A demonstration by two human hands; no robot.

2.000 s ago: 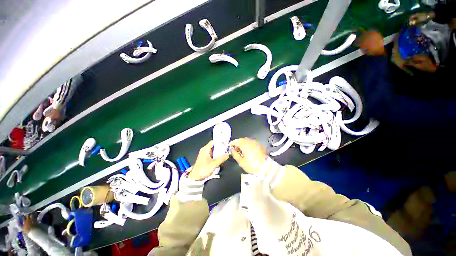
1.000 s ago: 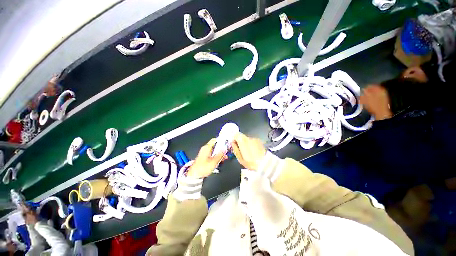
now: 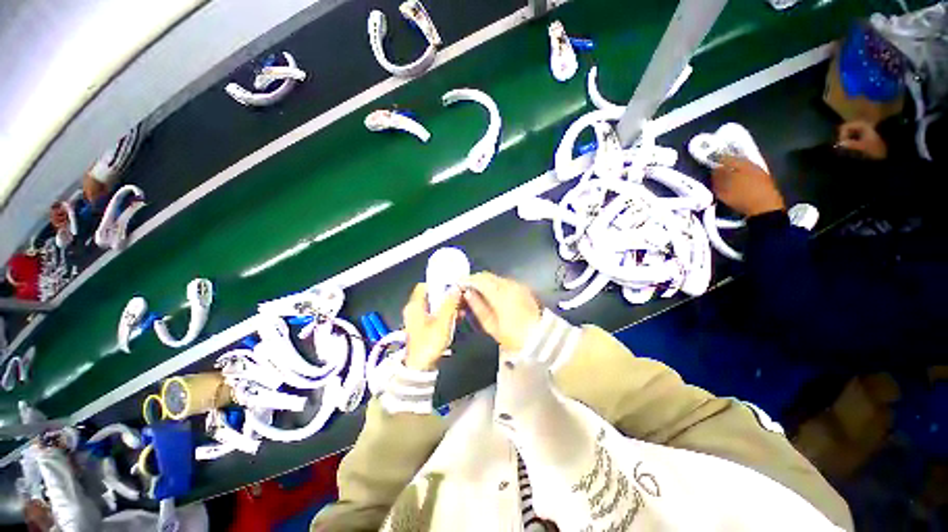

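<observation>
A white curved housing piece (image 3: 448,266) is held upright in front of me over the black ledge, its rounded end up. My left hand (image 3: 430,324) is shut on it from the left and hides its lower part. My right hand (image 3: 503,310) has its fingertips together at the right side of the piece; whether they pinch a small part or a wire is too small to tell.
A white unit pile (image 3: 639,234) lies right, a smaller one (image 3: 296,364) left, with blue cylinders (image 3: 373,326). Tape roll (image 3: 194,395) and blue holder (image 3: 172,457) are further left. Units lie on the green belt (image 3: 343,192). A neighbour's hand (image 3: 746,187) holds white pieces.
Units on the belt have moved left. The neighbour's hand has reached in at the right pile and taken white pieces. The piece in my left hand has turned more upright.
</observation>
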